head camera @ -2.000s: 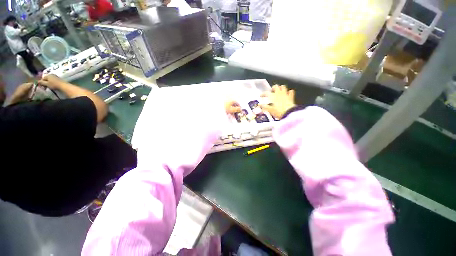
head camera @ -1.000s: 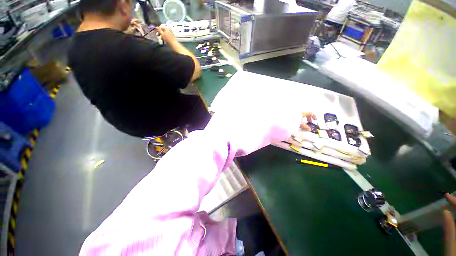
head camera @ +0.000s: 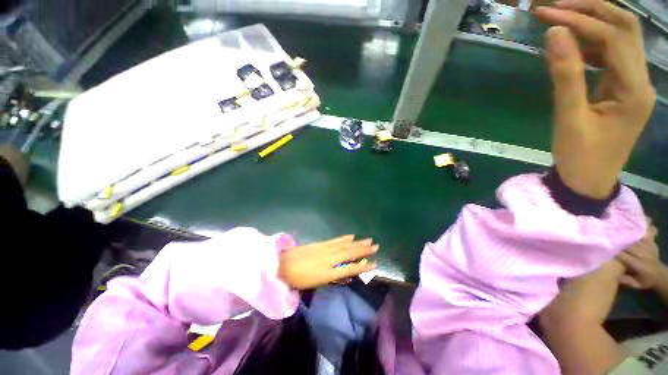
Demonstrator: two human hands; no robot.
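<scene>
My left hand (head camera: 322, 264) is low at the bench's front edge. A small tagged unit (head camera: 353, 265) is mostly hidden in its fingers; a white tag (head camera: 368, 277) and a bit of yellow stick out. My right hand (head camera: 600, 102) is raised at the upper right, fingers apart, with nothing seen in it. Another dark unit (head camera: 461, 170) with a yellow-cream tag (head camera: 444, 160) lies on the green bench between the hands. Several dark square units (head camera: 261, 91) lie on the stacked white trays (head camera: 146, 110) at the left.
A yellow pen (head camera: 276, 146) lies beside the trays. A clear round item (head camera: 351, 134) and a yellow-tagged unit (head camera: 382, 139) are by the upright post (head camera: 428, 66). A shelf edge (head camera: 505, 42) runs behind. People sit at both sides; another person's arm (head camera: 586, 307) is at lower right.
The view has swung right. My left hand has left the trays and come back to the bench's front edge. My right hand, barely in view one second ago, is now raised in full view.
</scene>
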